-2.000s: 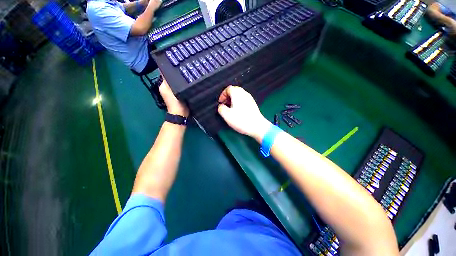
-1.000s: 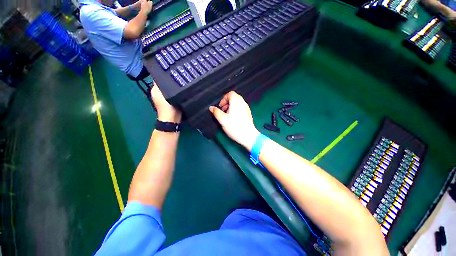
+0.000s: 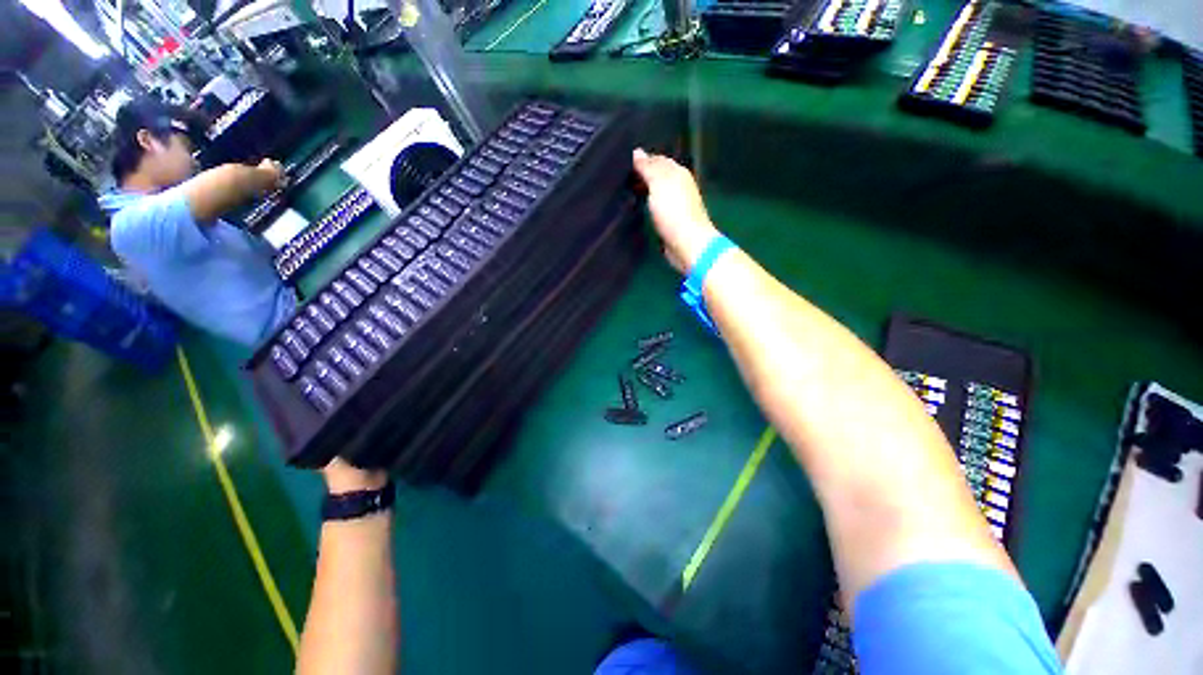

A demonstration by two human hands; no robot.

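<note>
The tray stack (image 3: 462,356) is a tall black block with two columns of closed black units (image 3: 396,270) in its top tray. It is tilted, its near end over the bench edge. My left hand (image 3: 354,473) is at its near lower end, mostly hidden under the stack, with the black band on the wrist showing. My right hand (image 3: 674,208) is at its far end, fingertips against the side and partly hidden. Several loose black units (image 3: 656,376) lie on the green mat beside the stack.
A foam tray (image 3: 956,346) of circuit board assemblies lies right, partly behind my right arm. A white sheet (image 3: 1102,613) with black housings is at far right. More trays stand on the raised shelf (image 3: 792,99). Another person (image 3: 198,251) sits at upper left, near a white fan box (image 3: 402,158).
My right hand has moved from the near side of the stack to its far end. The view has shifted, and the stack and my left hand now appear lower and further left.
</note>
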